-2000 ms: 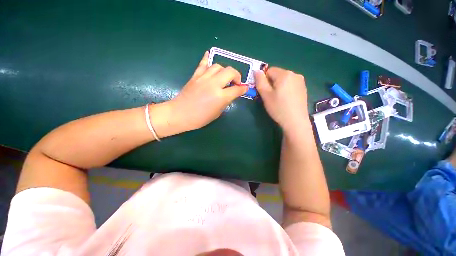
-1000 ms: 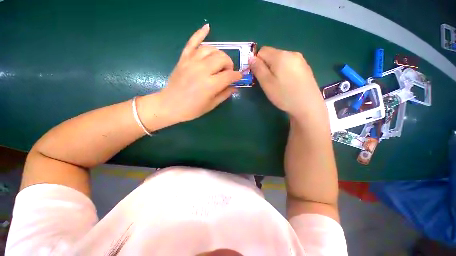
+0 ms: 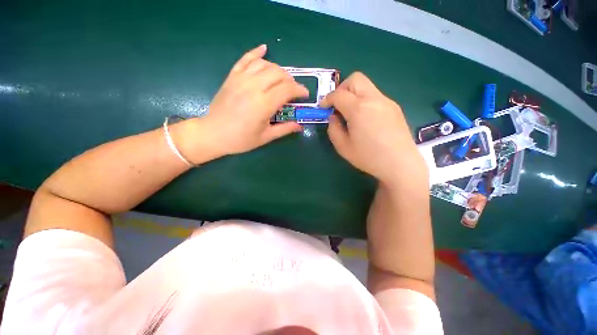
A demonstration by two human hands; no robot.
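A white housing frame (image 3: 326, 84) with a large window lies on the green bench between my hands. A blue battery (image 3: 314, 114) lies along its near edge, with a green circuit board (image 3: 286, 115) to the left of the battery. A copper-brown part (image 3: 337, 77) shows at the frame's right end. My left hand (image 3: 245, 105) holds the left part of the frame, its index finger raised beyond the far edge. My right hand (image 3: 370, 127) grips the right end near the battery's end. Both hands hide parts of the frame.
On the right is a pile of part-built units with a white outer cover (image 3: 429, 161), blue batteries (image 3: 489, 100) and a copper-brown module (image 3: 474, 209). A pale curved strip (image 3: 419, 26) runs along the far side, with more units beyond. Another person's blue sleeve (image 3: 569, 262) is at lower right.
The blue battery and green board are now more exposed along the near edge as my left fingers have spread apart. My right fingers have shifted around the frame's right end.
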